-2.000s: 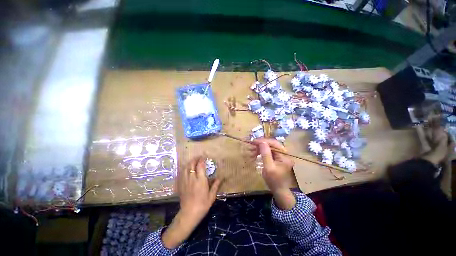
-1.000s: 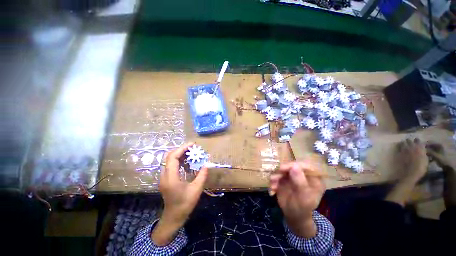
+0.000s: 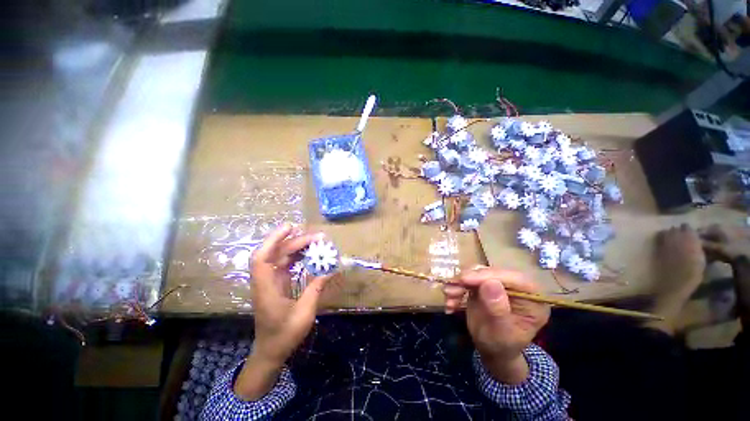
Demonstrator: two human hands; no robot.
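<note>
My left hand [image 3: 282, 296] holds a small motor [image 3: 321, 257] between thumb and fingers, its white toothed face turned up towards me. My right hand [image 3: 503, 311] holds a brush [image 3: 411, 274] by its long tan handle, near the middle. The brush's pale tip points left and is just right of the motor's toothed face; I cannot tell if they touch. A blue tub [image 3: 348, 203] with white grease [image 3: 340, 167] stands behind the hands, a white spatula [image 3: 367, 113] sticking out of it.
A heap of motors [image 3: 534, 181] with thin leads lies at right. A clear blister tray [image 3: 234, 234] lies left of the tub. More units [image 3: 103, 284] sit at far left, and a box of round parts [image 3: 215, 366] is below the bench edge. Another person's hands [image 3: 681, 263] and a black box [image 3: 681, 160] are at right.
My left hand has lifted a motor from the board and turned its face up. My right hand has moved right and towards me, with the brush tip swung beside the motor.
</note>
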